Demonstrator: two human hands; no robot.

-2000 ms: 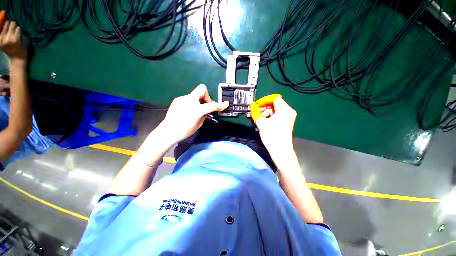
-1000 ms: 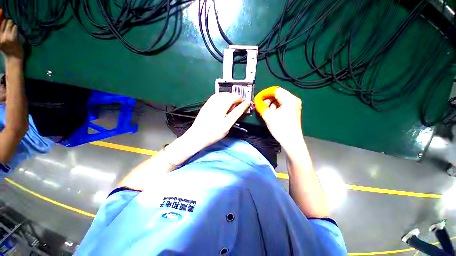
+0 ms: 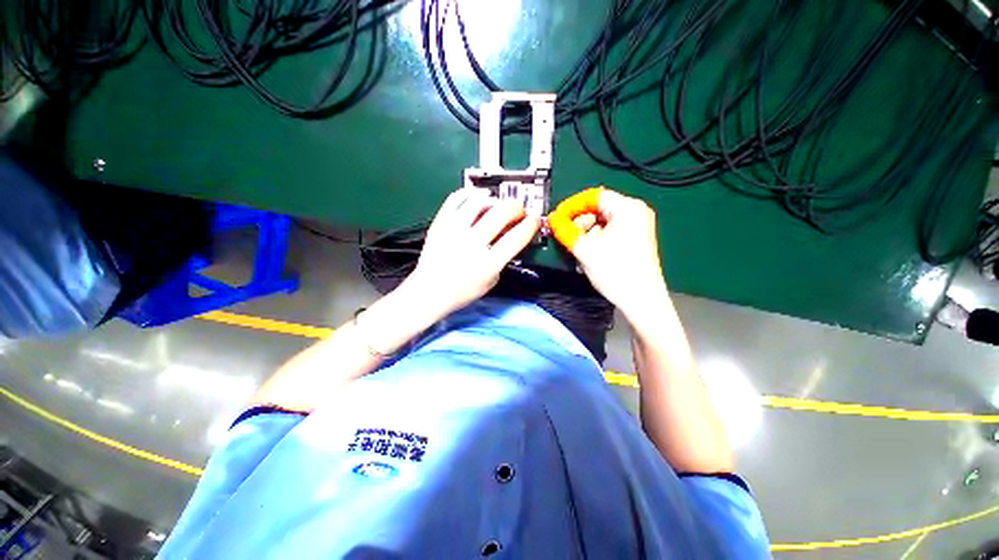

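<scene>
A silver-grey connector housing (image 3: 517,137) lies at the near edge of the green table. Its open rectangular window points away from me and its slotted end is near my body. My left hand (image 3: 466,243) covers the left part of the slotted end, its fingertips pinched at the lower right corner of the housing. Whatever is between those fingertips is too small to tell. My right hand (image 3: 621,246) holds an orange-handled tool (image 3: 572,214) just right of the housing. The tool's jaws are hidden or too small to see.
Black cables (image 3: 701,120) lie in loops across the far side of the green table (image 3: 362,175). A cable bundle (image 3: 559,301) hangs at the table edge over my lap. A blue stool (image 3: 257,257) and a blue-clothed person (image 3: 49,257) are at the left.
My left hand has moved right and over the housing's slotted end. The housing appears slightly further up and left. The neighbour's arm has left the table, and their blue clothing is nearer.
</scene>
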